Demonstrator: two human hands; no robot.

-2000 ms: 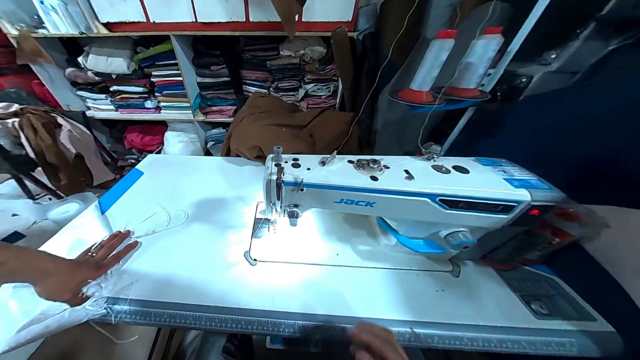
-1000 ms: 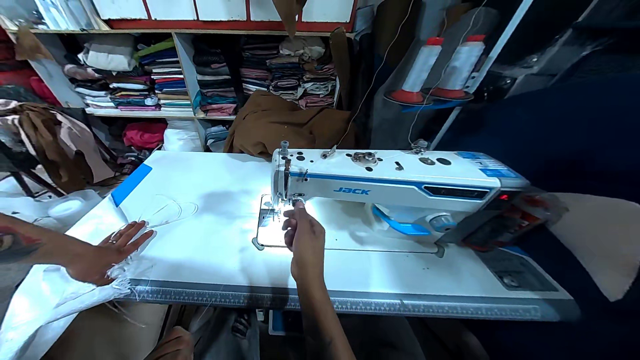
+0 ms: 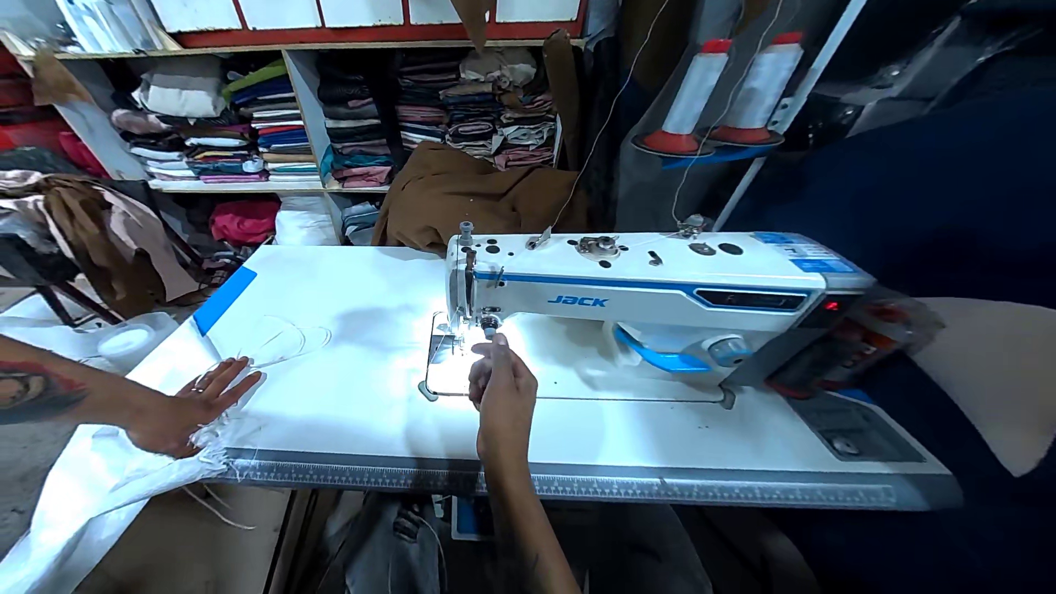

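A white Jack industrial sewing machine (image 3: 652,289) stands on a white sewing table (image 3: 363,280), its work light shining on the needle area. My right hand (image 3: 503,388) is raised just right of the needle area, fingers curled near the tension dial (image 3: 490,323); whether it pinches a thread cannot be told. My left hand (image 3: 198,408) lies palm down with fingers spread at the table's left front, on or beside the frayed end of a white cloth (image 3: 107,487) that hangs over the edge. Loose white thread (image 3: 289,342) lies in loops beyond it.
Two white thread cones (image 3: 697,95) stand on a holder behind the machine. A brown cloth (image 3: 470,198) is heaped behind the table. Folded fabrics (image 3: 285,124) fill the shelves. A ruler strip (image 3: 577,487) runs along the table's front edge. A plastic-wrapped bundle (image 3: 858,338) sits at the machine's right end.
My right hand has risen from the table's front edge to the needle area, where it was also one second ago. My left hand stays at the white cloth.
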